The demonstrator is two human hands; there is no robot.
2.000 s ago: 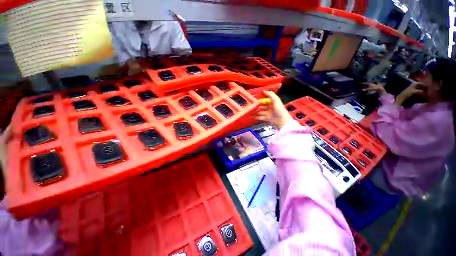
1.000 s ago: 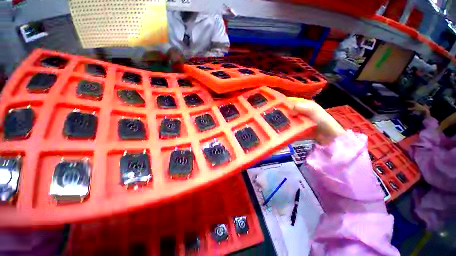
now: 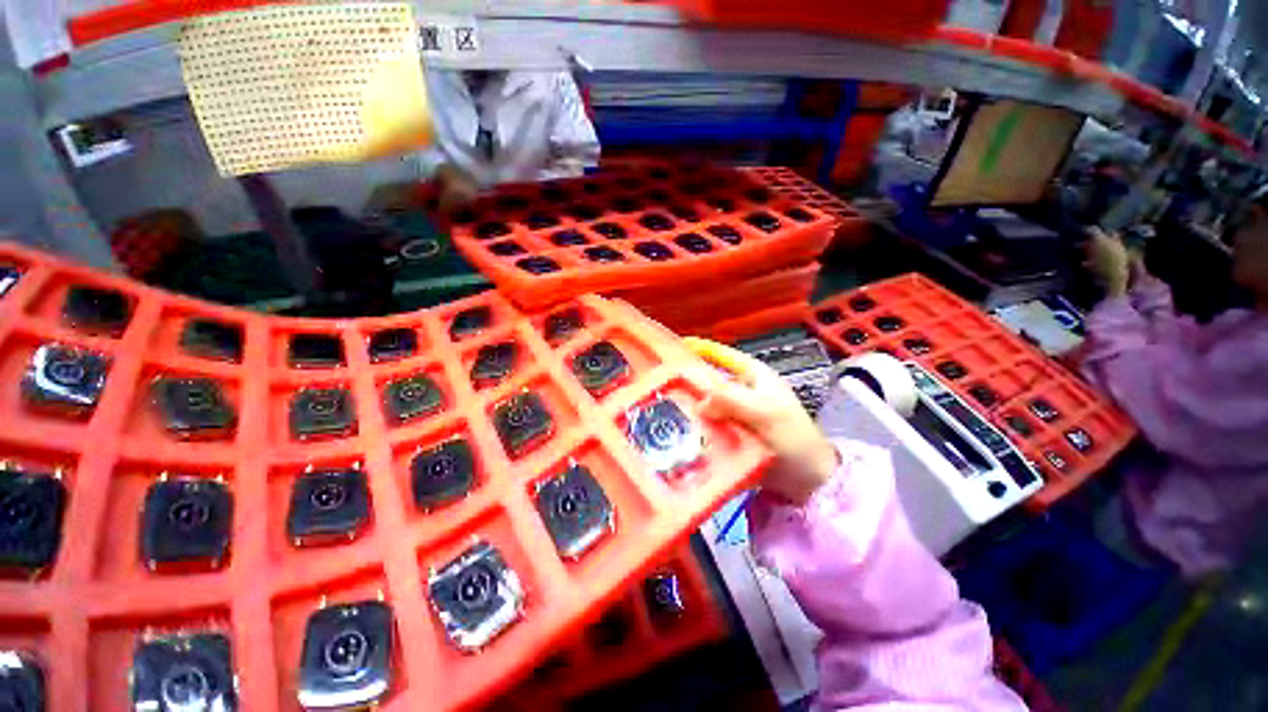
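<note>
A large red-orange tray fills the lower left of the view and sags in the middle. Its pockets hold dark square modules with rings, such as one module; some shine with glare. My right hand, with a yellow finger cot, grips the tray's right edge. My left hand is not in view; the tray's left side is cut off by the picture edge. Another tray with modules lies below, mostly hidden.
A stack of filled trays stands behind. A white-grey machine and another tray are at the right. A record sheet lies partly covered. A dotted sheet hangs from the shelf. A person in pink is at far right.
The held tray has moved lower and nearer, away from the stack behind, which shows more fully. My left hand has gone out of view. The tray now covers more of the lower tray and sheet.
</note>
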